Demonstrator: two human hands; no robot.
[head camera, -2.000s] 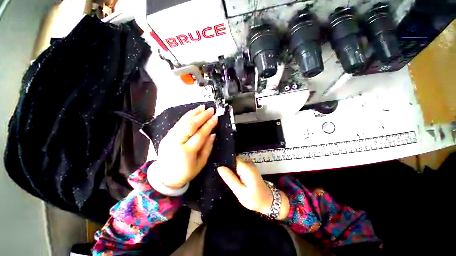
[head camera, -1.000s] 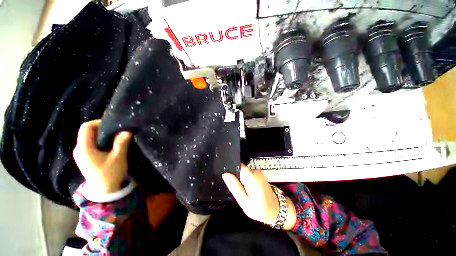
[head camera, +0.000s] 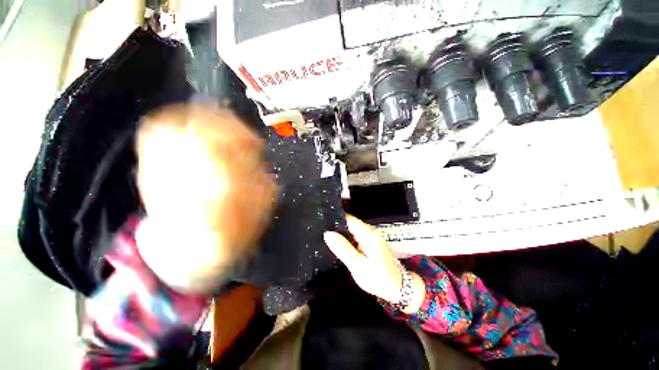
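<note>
A black speckled fabric piece (head camera: 300, 206) lies on the machine bed with its top at the presser foot and needle area (head camera: 329, 148). Its lower end hangs over the bed's front edge. My right hand (head camera: 370, 264) holds its lower right edge, thumb on top. My left hand (head camera: 206, 195) is large and blurred, over the left part of the piece; its fingers cannot be made out, nor whether it holds anything. The white overlock machine (head camera: 289, 36) stands behind, with an orange-red part (head camera: 284, 129) beside the foot.
A large black fabric heap (head camera: 94, 159) lies left of the machine. Black tension knobs (head camera: 453, 90) line the machine front. A black recess (head camera: 379, 202) sits on the bed right of the fabric. Dark cloth (head camera: 592, 289) lies at the lower right.
My left hand has left the fabric's left edge and moved up and right, now larger and blurred. The fabric's left part is now covered by it. My right hand stays at the lower right edge.
</note>
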